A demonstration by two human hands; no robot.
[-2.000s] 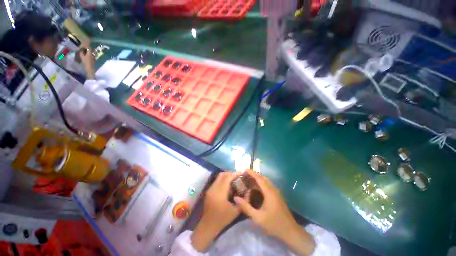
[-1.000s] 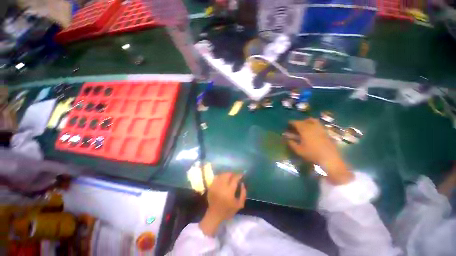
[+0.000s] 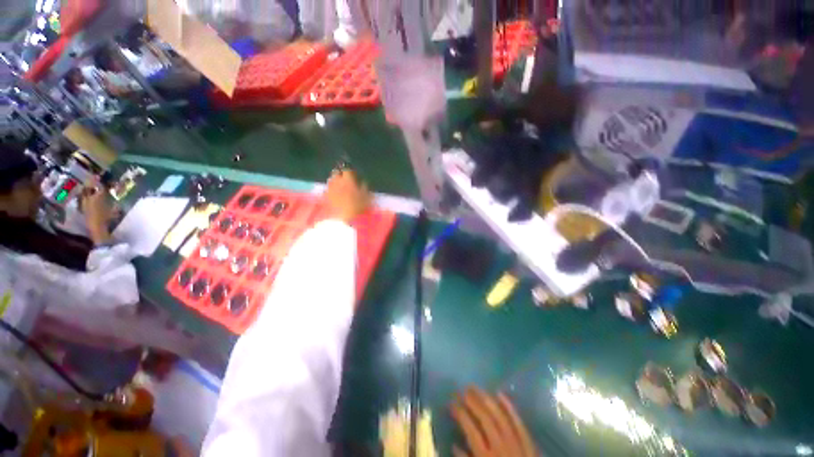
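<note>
The red-orange parts tray (image 3: 375, 234) lies on the green bench, left of centre, with dark round watch heads (image 3: 238, 302) in its left pockets. My left hand (image 3: 346, 196) is over the tray's far edge, arm outstretched across the tray. A small dark piece (image 3: 342, 167) shows at its fingertips, blurred and mostly hidden. My right hand (image 3: 491, 424) is low in the picture, cut off by the bottom edge, fingers spread above the bench with nothing seen in them. Several round metal watch cases (image 3: 692, 391) lie at the right.
A white power strip (image 3: 527, 236) stands behind small inner pieces (image 3: 627, 305). A yellow strip (image 3: 502, 289) and a black cable (image 3: 419, 339) lie on the mat. The yellow press (image 3: 116, 437) is at bottom left. Another worker's hand (image 3: 95, 210) is at far left.
My hands have parted from the two round pieces they held together. My left hand has moved out over the tray; my right reached the case row and came back. The row holds one more case.
</note>
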